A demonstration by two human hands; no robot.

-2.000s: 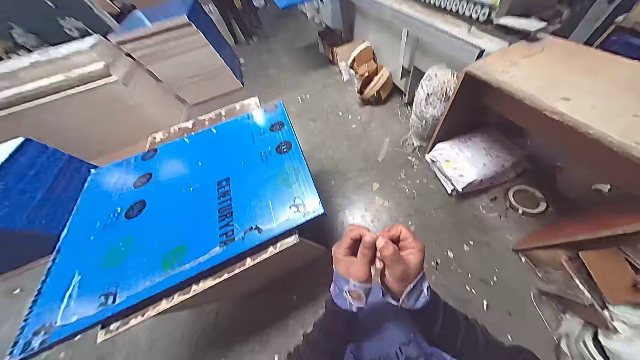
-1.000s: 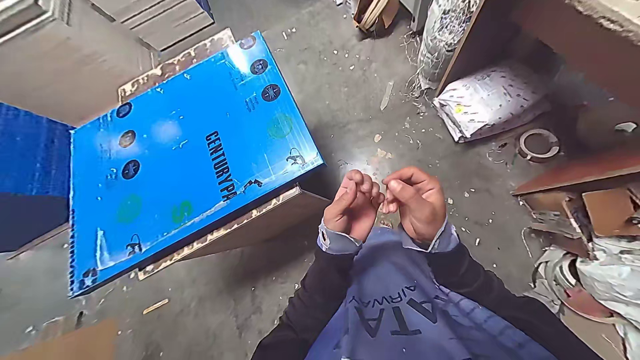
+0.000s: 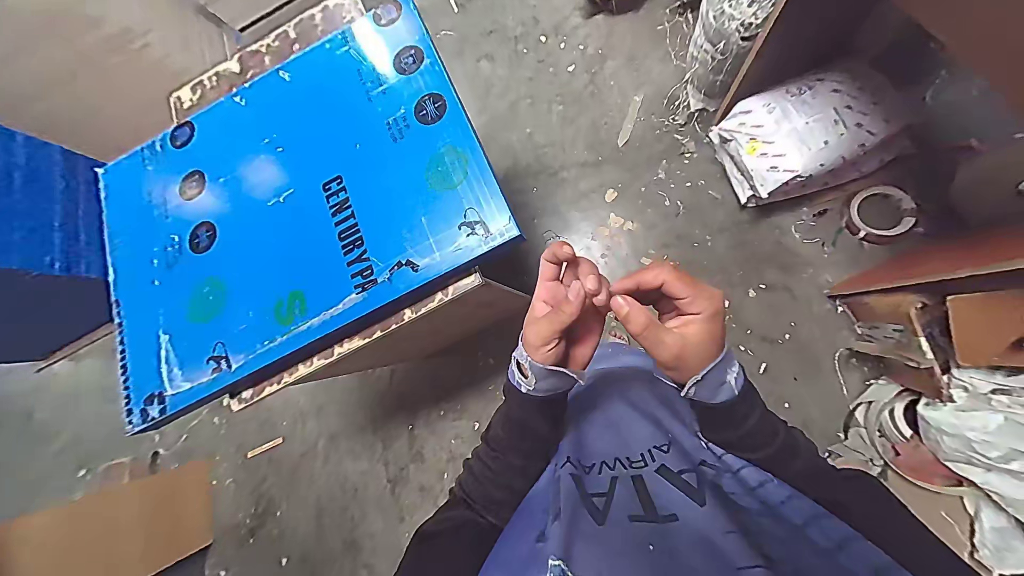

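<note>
My left hand (image 3: pixel 565 308) is raised in front of my body, palm up with its fingers curled. The fingertips of my right hand (image 3: pixel 676 316) meet those of the left. Whether something small is pinched between them cannot be told. To the left of my hands lies a blue printed board or flat carton (image 3: pixel 264 224) with black lettering and round marks, resting on a brown board (image 3: pixel 400 340) whose rough edge shows below it.
A white printed bag (image 3: pixel 808 128) lies at the right beside a ring-shaped roll (image 3: pixel 882 212). Crumpled white sheeting (image 3: pixel 976 432) and cardboard scraps (image 3: pixel 988 328) are at the lower right. A cardboard sheet (image 3: pixel 112 512) is at the lower left. Debris dots the concrete floor (image 3: pixel 592 160).
My view has tilted down. My hands, closely bunched together two seconds ago, now have their fingers more spread, with the tips still meeting.
</note>
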